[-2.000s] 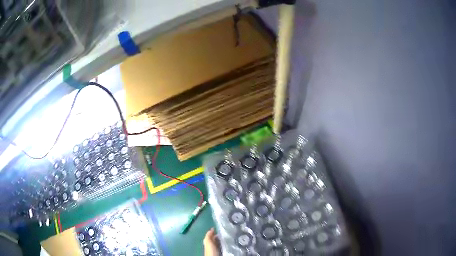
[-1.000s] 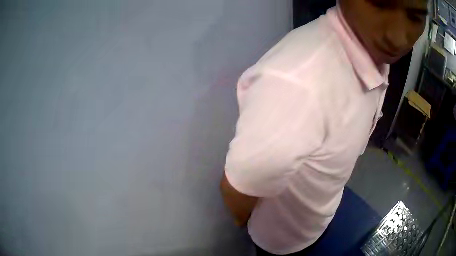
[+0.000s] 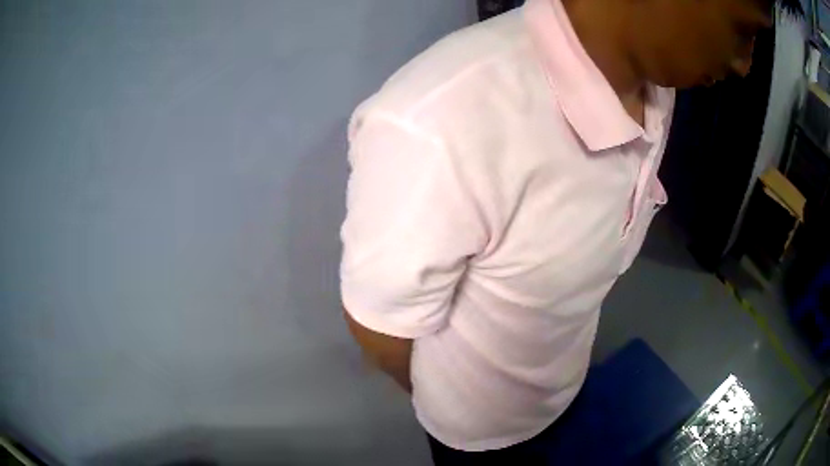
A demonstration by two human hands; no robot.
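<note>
No hand of mine is in the picture. A person in a pale pink polo shirt [image 3: 491,218] stands close in front of me, turned to the right, with one arm behind the back. A clear, shiny blister tray [image 3: 728,423] shows at the bottom right, partly cut off by the lower edge. I cannot tell what is in its pockets or what holds it up.
A plain grey partition [image 3: 173,218] fills the left. A blue flat surface [image 3: 628,396] lies low behind the person. Grey floor [image 3: 678,305] with a yellow line [image 3: 760,319] runs at the right. A cardboard box [image 3: 781,196] stands by shelving at the right edge.
The bench, cardboard stack and filled trays of two seconds ago have left the view. Since one second ago the person appears further left and larger.
</note>
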